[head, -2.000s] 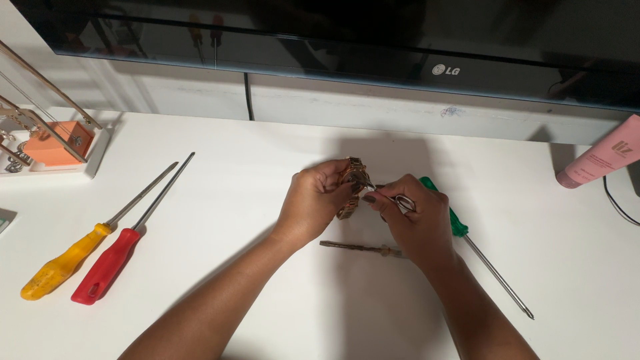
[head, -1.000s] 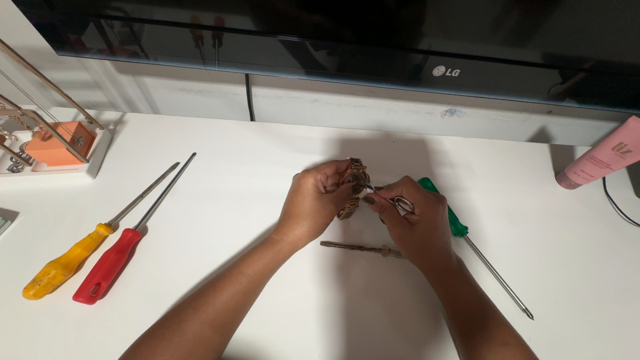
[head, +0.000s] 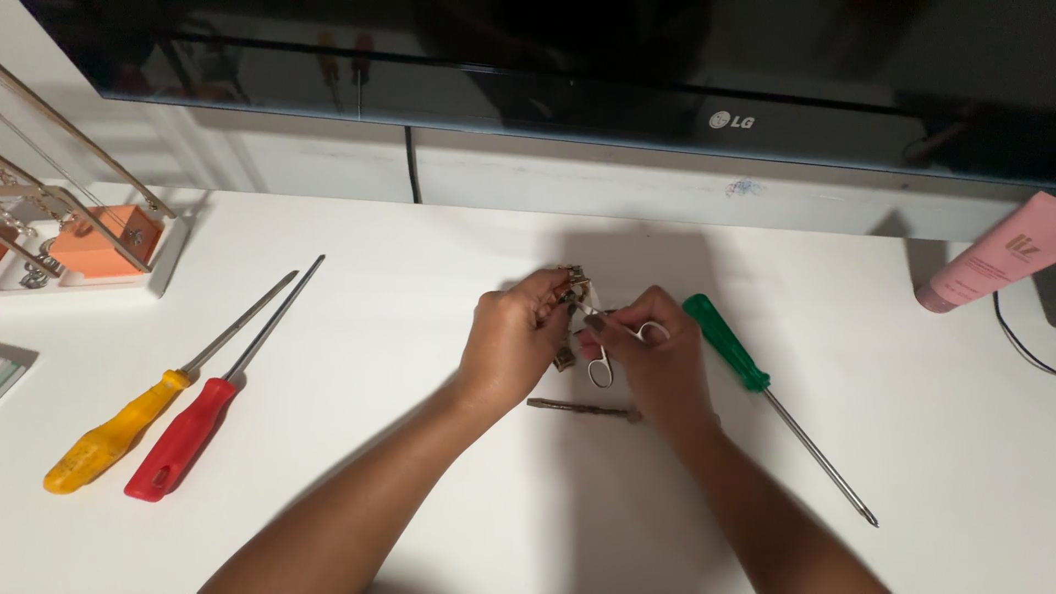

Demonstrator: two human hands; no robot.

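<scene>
My left hand (head: 516, 338) holds a small gold-coloured metal piece with links, perhaps a watch or bracelet (head: 564, 357), partly hidden by the fingers. My right hand (head: 656, 351) grips a pair of small metal scissors (head: 601, 373), whose tips touch or nearly touch the piece by the left fingertips. Below both hands a thin brownish metal strip (head: 577, 407) lies on the white table, its right end near the right hand. A green-handled screwdriver (head: 726, 342) lies just right of the right hand, its tip pointing down and to the right.
Yellow-handled (head: 115, 433) and red-handled (head: 181, 437) screwdrivers lie at left. A jewellery stand with a white tray (head: 169, 264) and orange box (head: 107, 241) is at far left. An LG screen (head: 528, 91) spans the back; a pink tube (head: 990, 256) stands at right beside a black cable (head: 1023, 351).
The right hand has turned slightly, and the scissors' finger loops now show apart below and beside its fingers. The left hand keeps its hold on the metal piece.
</scene>
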